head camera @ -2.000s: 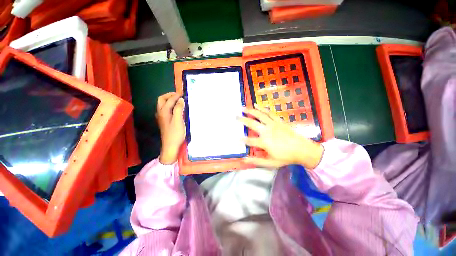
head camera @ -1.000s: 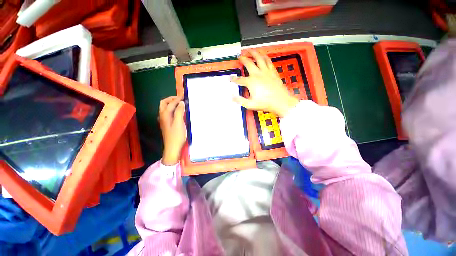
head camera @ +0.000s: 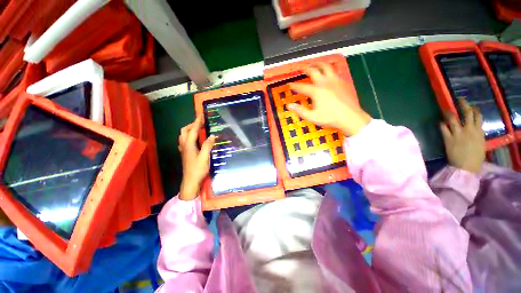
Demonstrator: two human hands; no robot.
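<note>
A tablet (head camera: 240, 146) in an orange-red foam tray lies in front of me, its screen black with lines of small text. My left hand (head camera: 195, 151) grips the left edge of that tray, thumb at the tablet's border. A second tablet (head camera: 308, 140) in an orange tray lies against its right side, showing a yellow-orange grid of dark squares. My right hand (head camera: 328, 100) is over the upper part of this grid screen, fingers spread, holding nothing; whether a fingertip touches the glass is unclear.
At left, a tilted tablet (head camera: 57, 166) in an orange tray tops a stack of orange trays (head camera: 134, 166), with a white foam tray (head camera: 96, 77) behind. A grey post (head camera: 171, 43) stands behind. Another person's hand (head camera: 464, 137) is at trayed tablets on the right. Trays sit on the rear ledge.
The left tablet's screen has gone from white to black with text. My right hand has moved from the left tablet onto the grid tablet. At right, another person's hand and a second trayed tablet now show.
</note>
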